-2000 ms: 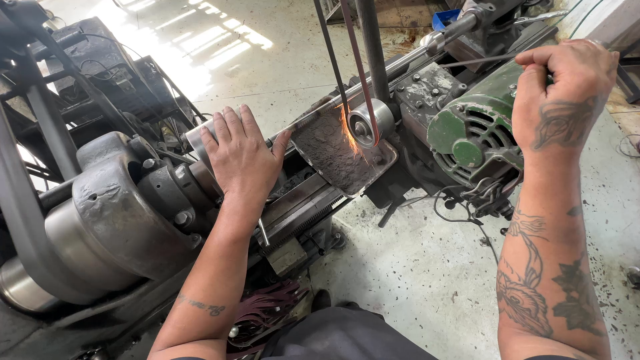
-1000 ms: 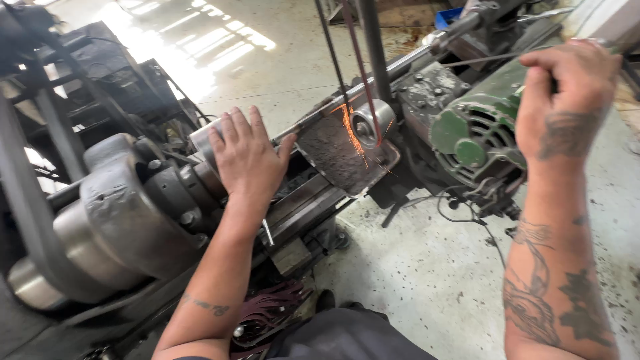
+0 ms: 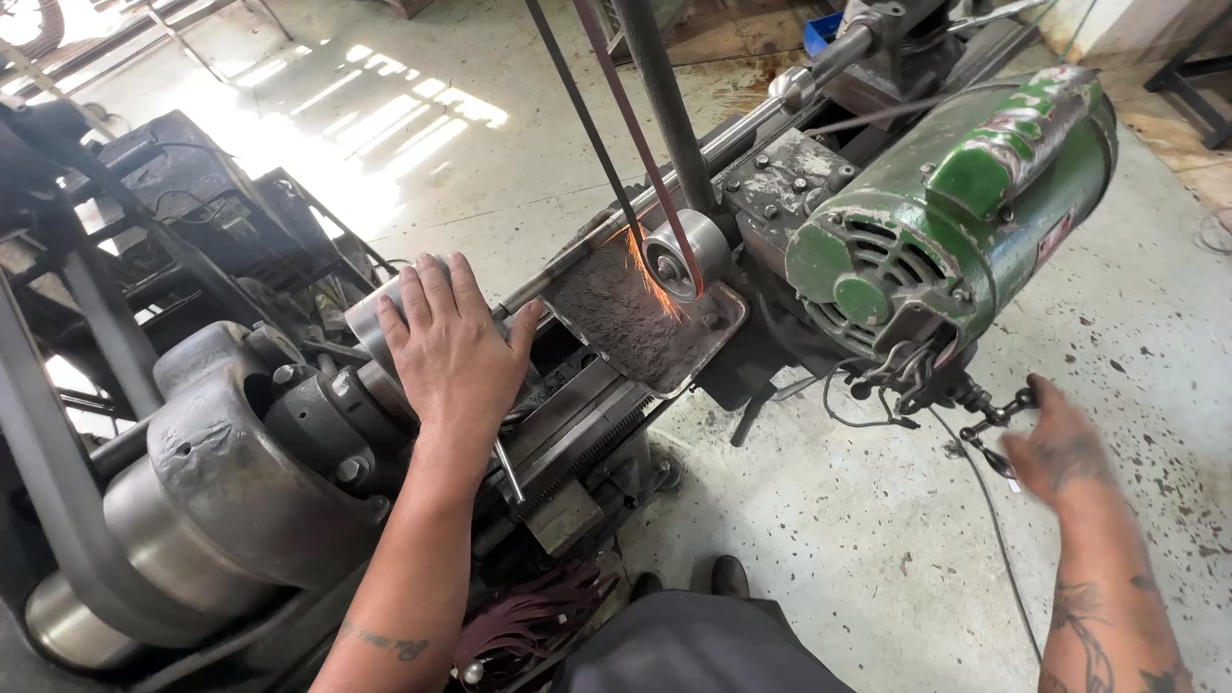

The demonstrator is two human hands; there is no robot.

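Note:
My left hand point(image 3: 457, 351) lies flat, fingers spread, over the metal cylinder point(image 3: 371, 322) at the lathe's headstock point(image 3: 221, 452). My right hand point(image 3: 1054, 443) is at a ball-ended crank handle point(image 3: 1001, 414) below the green electric motor point(image 3: 953, 212); its fingers are partly hidden and blurred, so the grip is unclear. An abrasive belt point(image 3: 654, 144) runs around a steel contact wheel point(image 3: 685, 252). Orange sparks point(image 3: 650, 274) fly beside the wheel, over a metal tray point(image 3: 736, 322) of dark grinding dust. A long steel rod point(image 3: 558, 258) passes behind the wheel.
A wide drive belt point(image 3: 67, 500) loops over the pulley at far left. A dark upright post point(image 3: 664, 106) stands behind the wheel. Lathe bed ways point(image 3: 587, 414) run diagonally under the tray. A cable point(image 3: 1001, 549) trails on the floor, and dark red strips point(image 3: 534, 616) hang below the bed.
My right hand has moved down from above the motor to the crank handle at its lower side. My left hand stays at the cylinder. Sparks show in all the frames.

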